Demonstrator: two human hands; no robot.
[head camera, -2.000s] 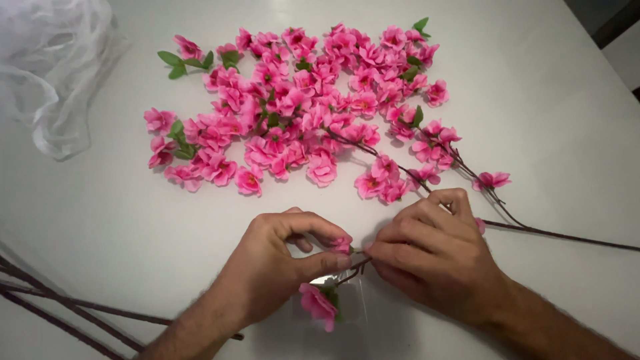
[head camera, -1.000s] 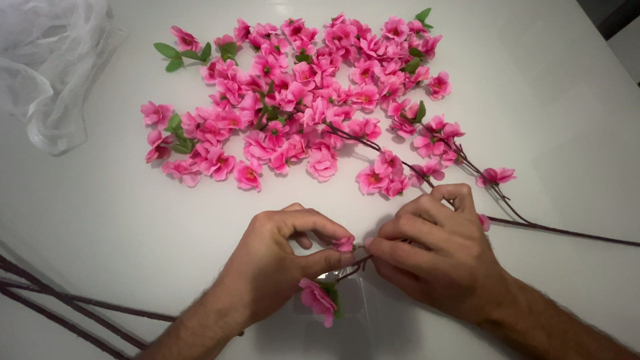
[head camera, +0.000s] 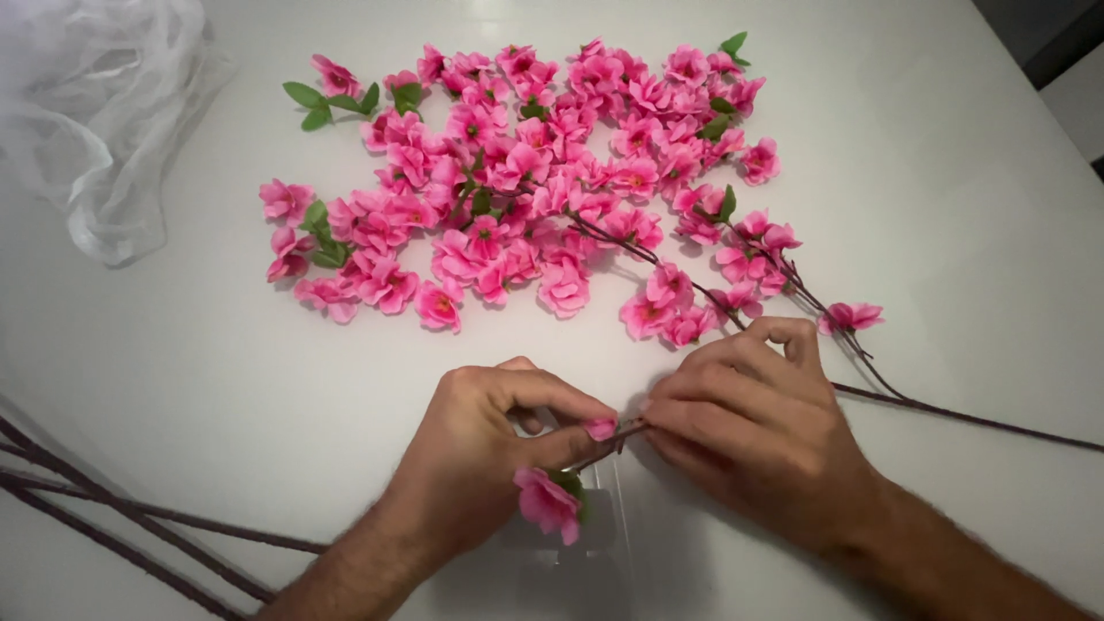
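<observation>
My left hand (head camera: 496, 448) pinches a small pink artificial blossom (head camera: 600, 428) between thumb and forefinger. Against it, my right hand (head camera: 759, 431) grips a thin brown twig (head camera: 631, 429) of an artificial flower branch, its fingertips just right of the left ones. An open pink flower (head camera: 549, 504) with a green leaf hangs on a side twig below my left fingers. Beyond both hands lies a wide spread of pink artificial blossoms (head camera: 517, 164) with green leaves. A brown stem (head camera: 729, 310) runs from it down behind my right hand; what the curled right fingers cover is hidden.
Crumpled white sheer fabric (head camera: 112, 147) lies at the upper left of the white table (head camera: 949, 216). Several dark brown stems (head camera: 129, 517) cross at the lower left, partly behind my left forearm. Another long stem (head camera: 992, 416) extends to the right edge. A clear, flat item (head camera: 595, 517) lies below my hands.
</observation>
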